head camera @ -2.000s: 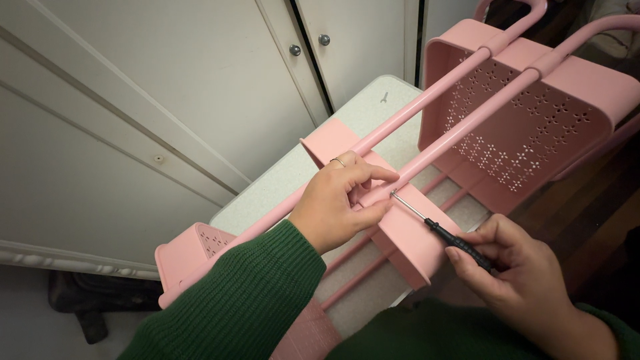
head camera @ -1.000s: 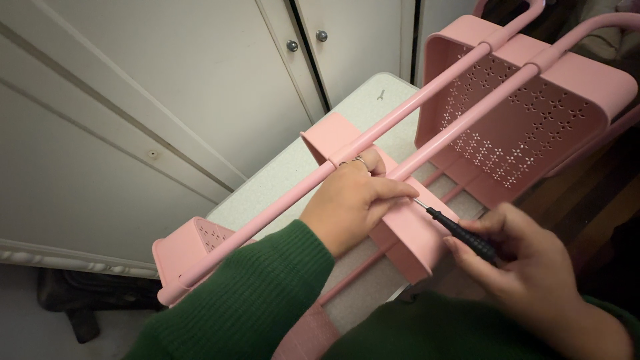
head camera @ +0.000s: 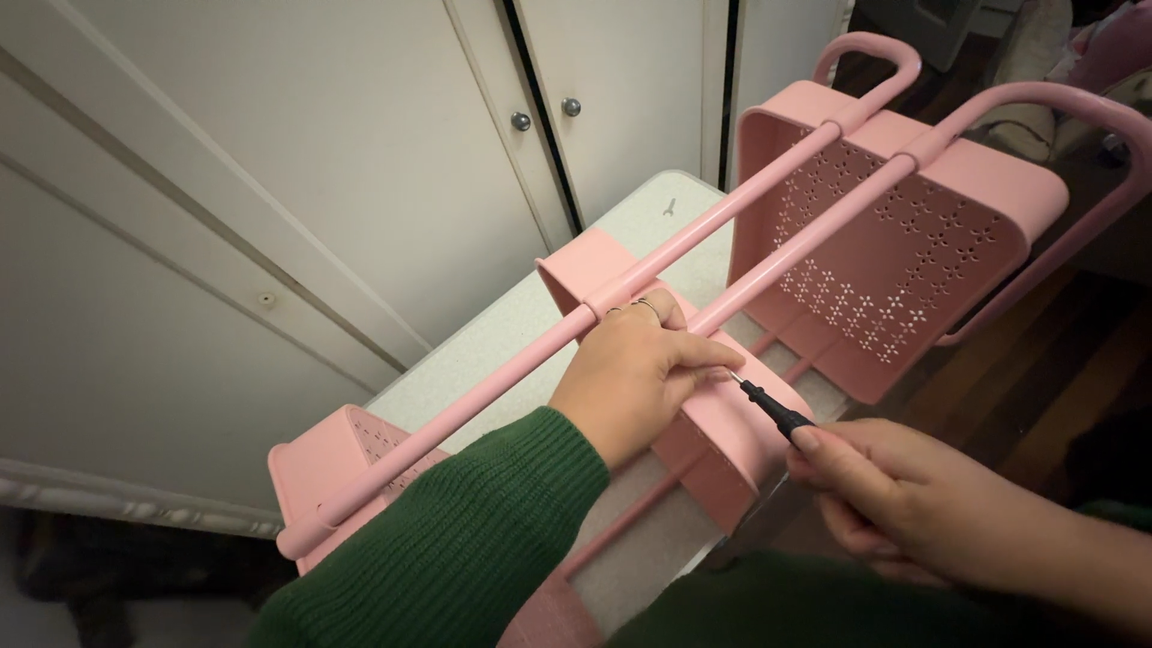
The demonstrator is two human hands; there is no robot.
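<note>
A pink trolley frame lies across a light tabletop, its two long tubes (head camera: pixel 720 216) joined to several pink baskets. My left hand (head camera: pixel 634 369), with rings on it, rests on the middle basket (head camera: pixel 747 414) by the nearer tube. Its thumb and index fingertip are together at the screwdriver's tip; whether they pinch a small screw cannot be seen. My right hand (head camera: pixel 891 495) grips a black-handled screwdriver (head camera: pixel 769 405) whose short visible shaft points at those fingertips. The large perforated basket (head camera: pixel 900 243) stands at the far right end, and a smaller basket (head camera: pixel 324 459) at the lower left.
The pale speckled tabletop (head camera: pixel 486 387) lies under the trolley, with a small grey wrench-shaped piece (head camera: pixel 670 208) near its far corner. White cabinet doors (head camera: pixel 621 72) with round metal knobs stand behind. Curved pink handles (head camera: pixel 1071 94) reach out at the right, over a dark wooden floor (head camera: pixel 1017 387).
Two seconds ago the screwdriver's long shaft showed at the tube; now only a short length shows, and its tip is farther right, at my left fingertips. My left hand has moved slightly right.
</note>
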